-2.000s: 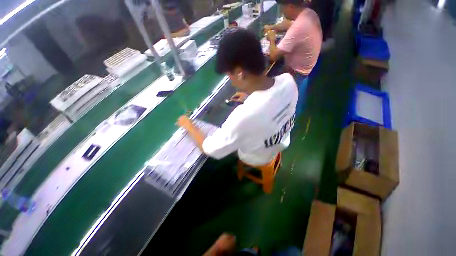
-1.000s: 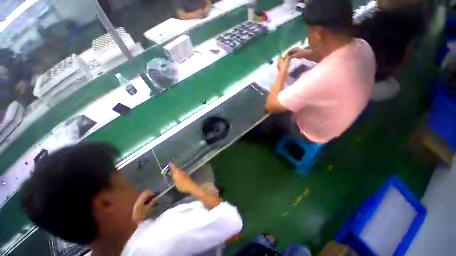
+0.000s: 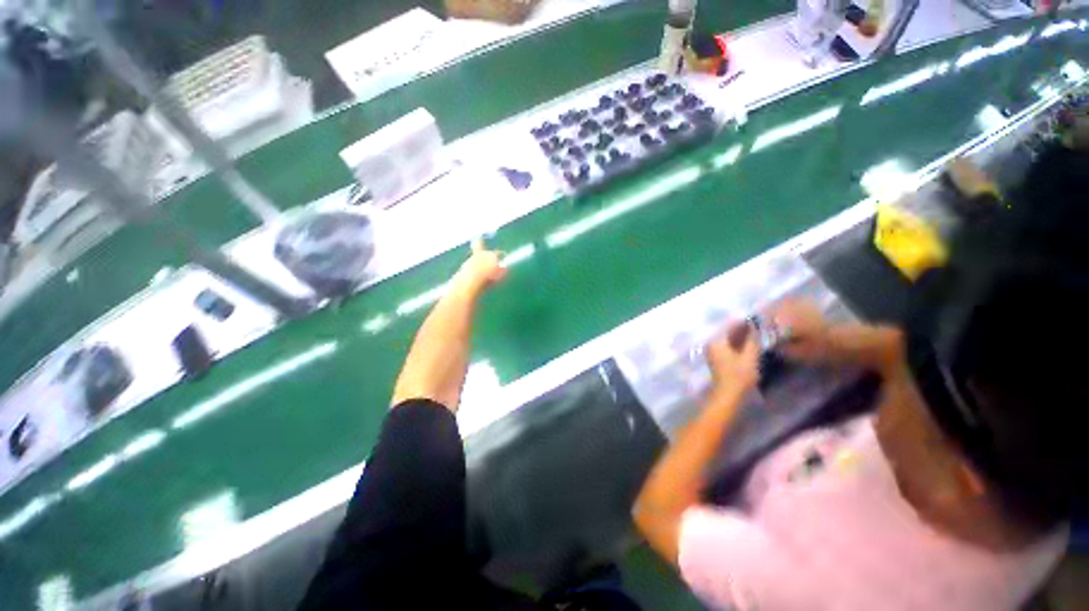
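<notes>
My left hand (image 3: 481, 265), at the end of a black-sleeved arm, reaches out over the green conveyor belt (image 3: 621, 245). Its fingertips are at the belt's far side, near the white ledge. A tiny dark spot shows at the fingertips; whether it is a part in my grip is too small to tell. My right hand is out of the picture. Beyond my hand, on the ledge, a clear plastic bag (image 3: 325, 248) lies to the left and a small dark piece (image 3: 515, 178) to the right. A tray filled with rows of black parts (image 3: 623, 129) stands farther right.
A person in a pink shirt (image 3: 872, 513) sits close on the right, both hands over a pale sheet on the near bench. A white box (image 3: 394, 155) stands on the ledge. The dark grey bench (image 3: 555, 466) runs below my arm. A yellow item (image 3: 910, 242) lies at right.
My view has moved along the line, past the worker in white, who is out of view. The pink-shirted person is nearer. My left arm has come into view, stretched over the belt.
</notes>
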